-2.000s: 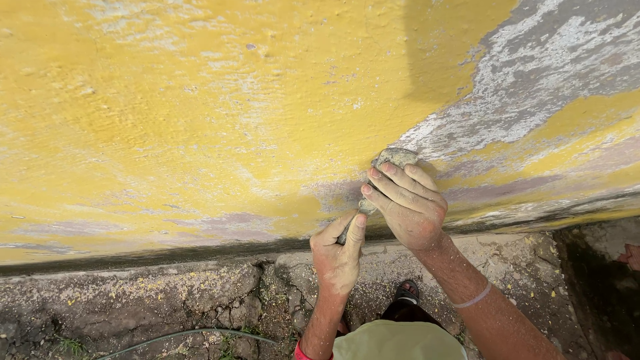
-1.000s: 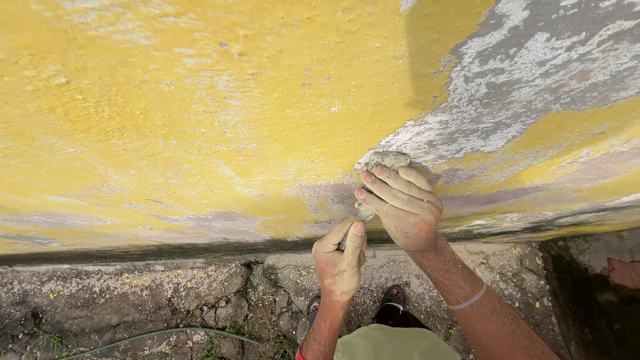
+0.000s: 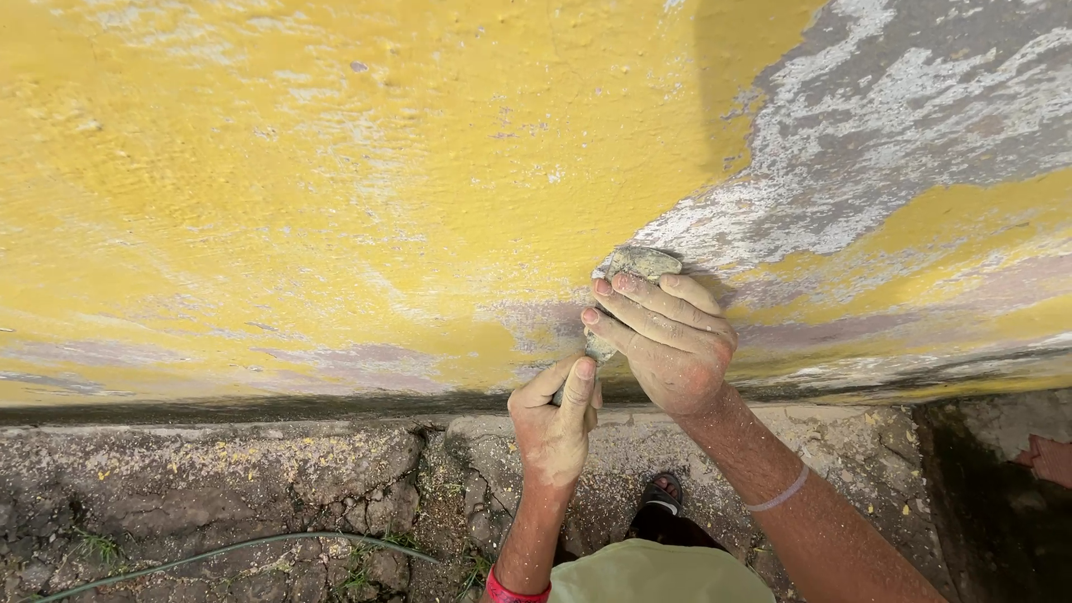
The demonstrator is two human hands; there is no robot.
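Note:
A dusty, paint-caked scraping tool [image 3: 641, 261] lies against the yellow painted wall [image 3: 377, 209], at the lower tip of a grey and white patch [image 3: 804, 193] where paint is gone. My left hand [image 3: 557, 410] grips the tool's narrow lower end between thumb and fingers. Spread over the tool's wider upper part, the fingers of my right hand [image 3: 670, 343] press it to the wall. Pale dust coats both hands. The tool's exact kind is mostly hidden by my fingers.
Below the wall runs a cracked concrete ledge [image 3: 209, 494] strewn with paint flakes. A green hose [image 3: 251, 544] crosses it at the lower left. My sandalled foot [image 3: 663, 492] is under my arms. A dark recess with a reddish piece [image 3: 1051, 461] lies at the right.
Both hands keep their hold on the tool and stay at nearly the same part of the wall. The view has shifted slightly.

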